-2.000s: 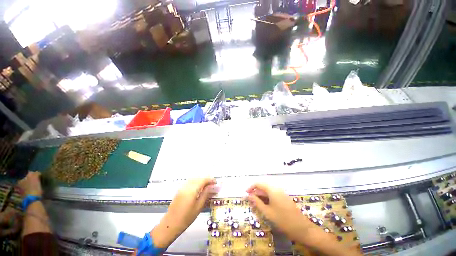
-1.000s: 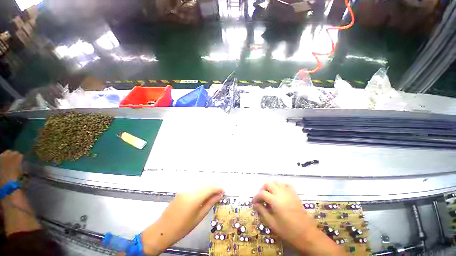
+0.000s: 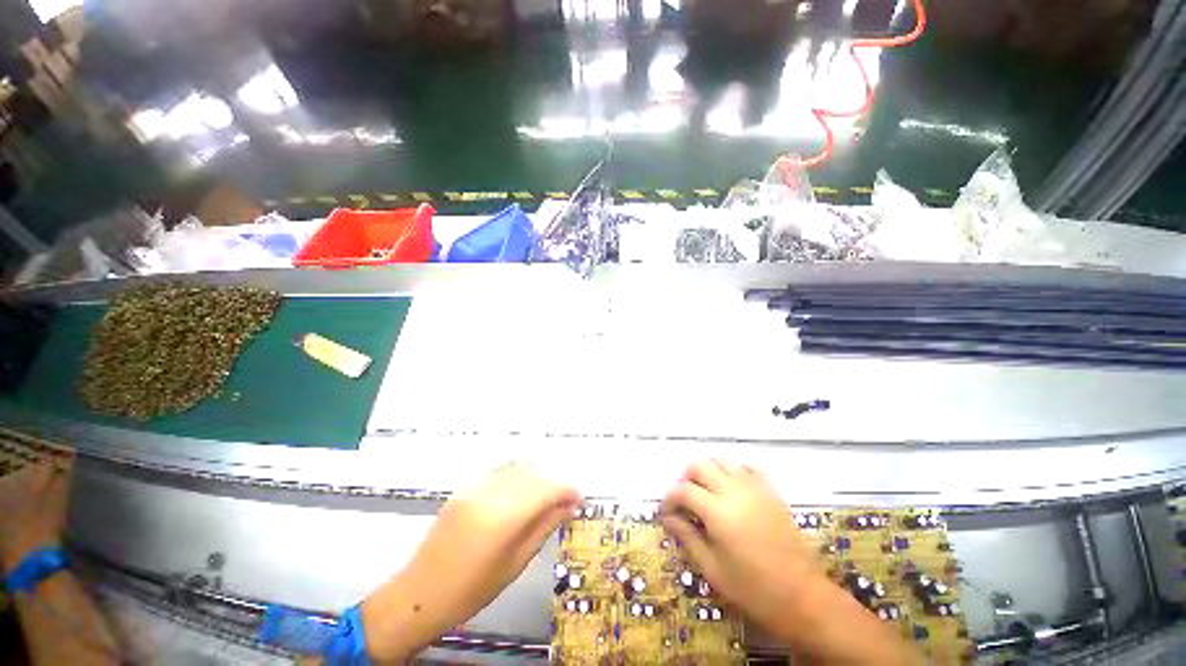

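A tan-yellow circuit board (image 3: 624,592) dotted with small pale-topped cylinders lies on the conveyor in front of me. My left hand (image 3: 501,533), with a blue band on the wrist, is at the board's upper left corner, thumb and fingertips pinched together. My right hand (image 3: 735,533) is over the board's upper right part, fingers curled with the tips at its far edge. Whether either hand holds a small part is too small to tell. A second board (image 3: 884,572) lies to the right, partly behind my right forearm.
Small black parts (image 3: 801,409) and dark tubes (image 3: 988,325) lie on the bench at right. A brown heap (image 3: 176,345) and pale label (image 3: 334,355) lie on a green mat (image 3: 325,403). A red bin (image 3: 368,237), blue bin (image 3: 494,237) and bags stand behind. Another person's hand is at far left.
The view has tilted and shifted since the first frame. Both my hands stay at the board's far edge with small finger movements. The neighbour's hand at far left has moved a little.
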